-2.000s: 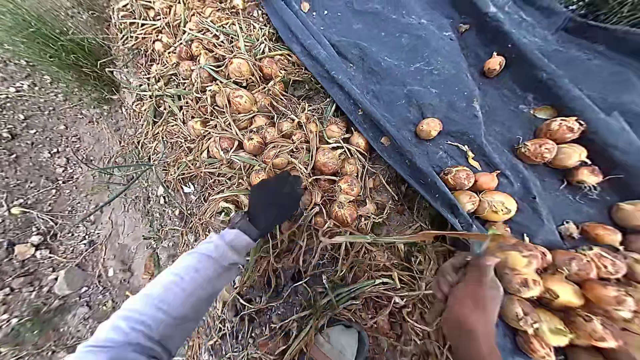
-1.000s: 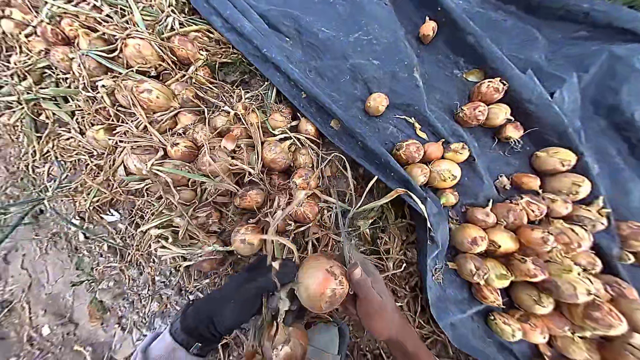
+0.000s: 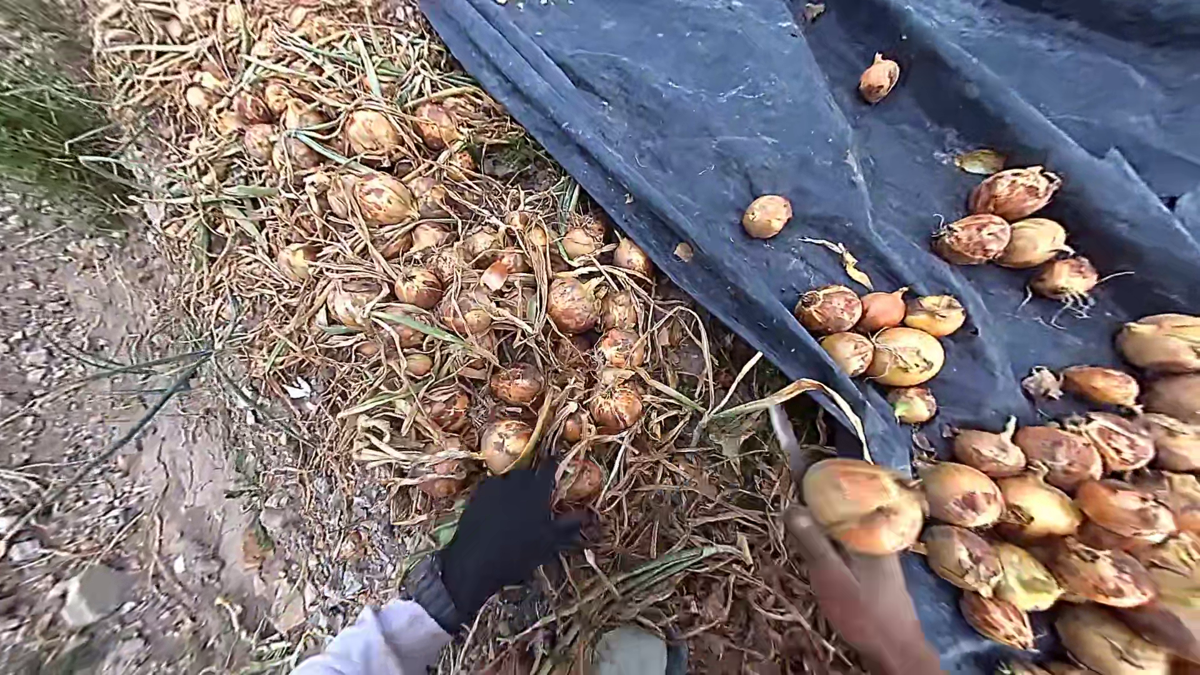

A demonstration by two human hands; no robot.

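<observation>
My left hand (image 3: 506,539), in a black glove, reaches palm down with fingers spread at the lower end of the row of onions with dried tops (image 3: 506,445); an onion lies right beside its fingertips. My bare right hand (image 3: 858,581) is blurred at the edge of the dark blue cloth. A large onion (image 3: 862,506) lies against its fingers, and a blade (image 3: 787,439) points up from beside the thumb. The handle is hidden. Trimmed onions (image 3: 1031,506) are heaped on the cloth right of this hand.
The dark blue cloth (image 3: 731,122) spreads over the upper right, with a few loose onions (image 3: 767,217) on it. Bare stony soil (image 3: 141,525) and green grass (image 3: 56,131) lie to the left. A shoe (image 3: 630,651) shows at the bottom edge.
A second ago both hands were together at the bottom around an onion. They have since parted: the left is at the row, the right beside the cloth with an onion.
</observation>
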